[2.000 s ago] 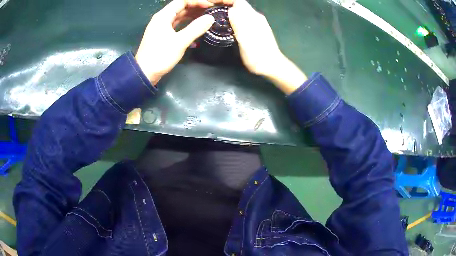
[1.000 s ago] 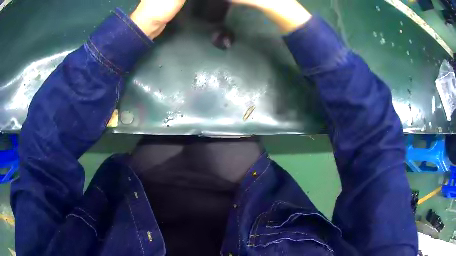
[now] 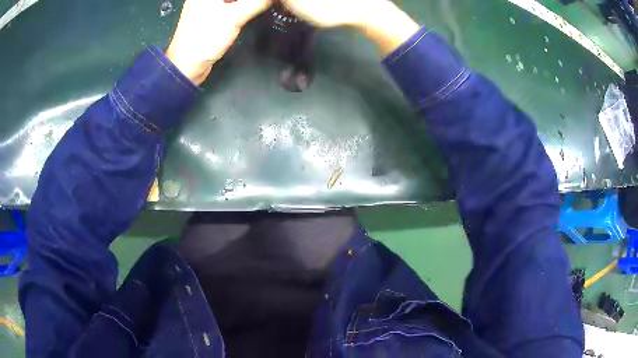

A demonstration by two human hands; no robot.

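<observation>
My left hand (image 3: 210, 31) and my right hand (image 3: 343, 10) are bare and close together at the top edge, which cuts off their fingers. A dark round form with a curve of pale marks (image 3: 280, 19) shows between and just below them. It resembles the black lamp unit, but I cannot tell whether it is the unit or its reflection. Any grip is hidden. A blurred reddish spot (image 3: 295, 79) shows on the shiny dark-green bench sheet (image 3: 245, 105) below.
A small yellowish scrap (image 3: 335, 177) lies near the bench's front edge. A clear plastic bag (image 3: 618, 127) lies at the right. A pale rail (image 3: 570, 35) curves across the upper right. Blue stools (image 3: 593, 217) and black parts (image 3: 610, 305) are below the bench at the right.
Two seconds ago both hands held the round black unit in full view. They have since moved up, so the fingers are cut off. The reddish spot is lower in view than one second ago.
</observation>
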